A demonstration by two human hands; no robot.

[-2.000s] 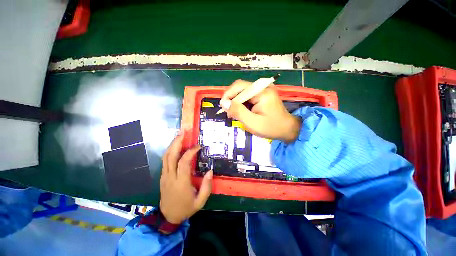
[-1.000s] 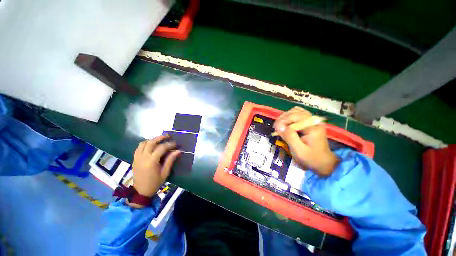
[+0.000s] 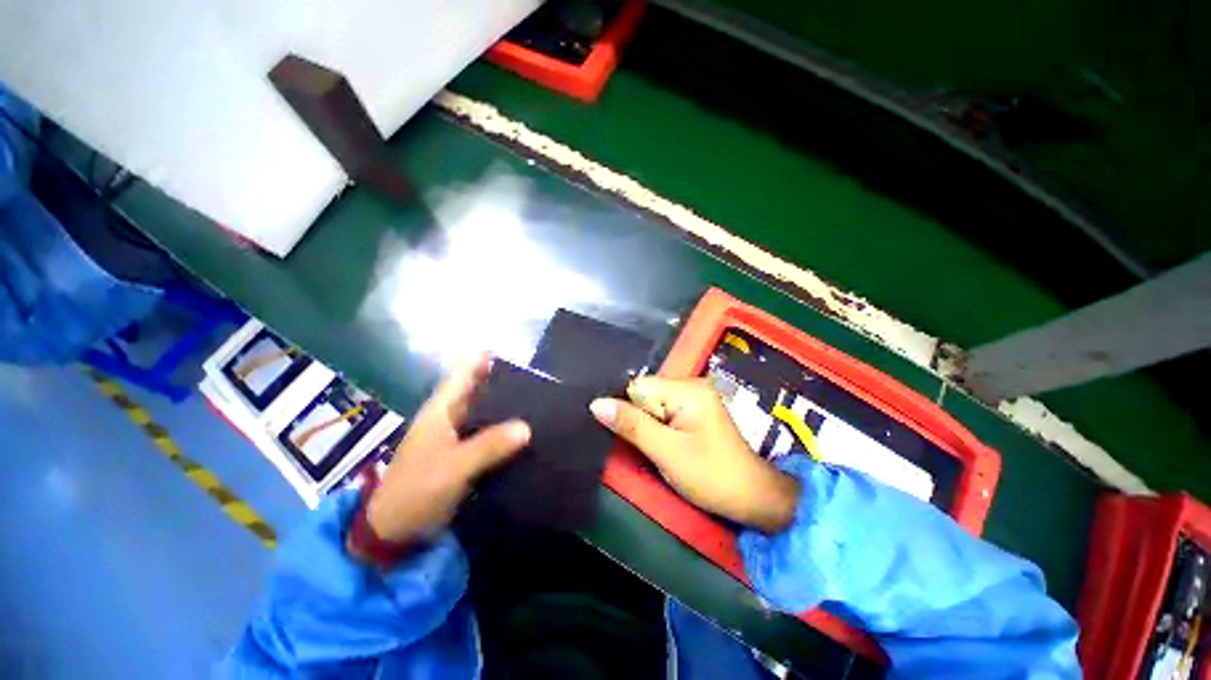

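Note:
My left hand point(image 3: 445, 458) holds a black adhesive sheet point(image 3: 551, 445) by its left edge, thumb on top. My right hand point(image 3: 697, 445) is at the sheet's right edge, thumb and forefinger pinched together there. The pick tool is not clearly visible; a small pale bit shows at the right fingertips. Another dark sheet point(image 3: 591, 348) lies just behind the held one. The open tablet unit point(image 3: 870, 445) sits in its red-orange foam tray point(image 3: 976, 472) to the right, partly covered by my right hand and sleeve. A yellow-orange flex cable point(image 3: 797, 428) shows inside it.
A stack of foam trays point(image 3: 1122, 571) stands at far right. Another tray point(image 3: 584, 73) is on the green conveyor beyond the chipped white rail point(image 3: 744, 239). A white panel point(image 3: 173, 106) with a dark bar is at upper left. White-framed units point(image 3: 299, 412) are below the bench; blue clothing shows at left.
My right hand has moved left from the tablet to the black sheet. My left hand has taken hold of the sheet and moved it toward the tray. The view has turned and shifted.

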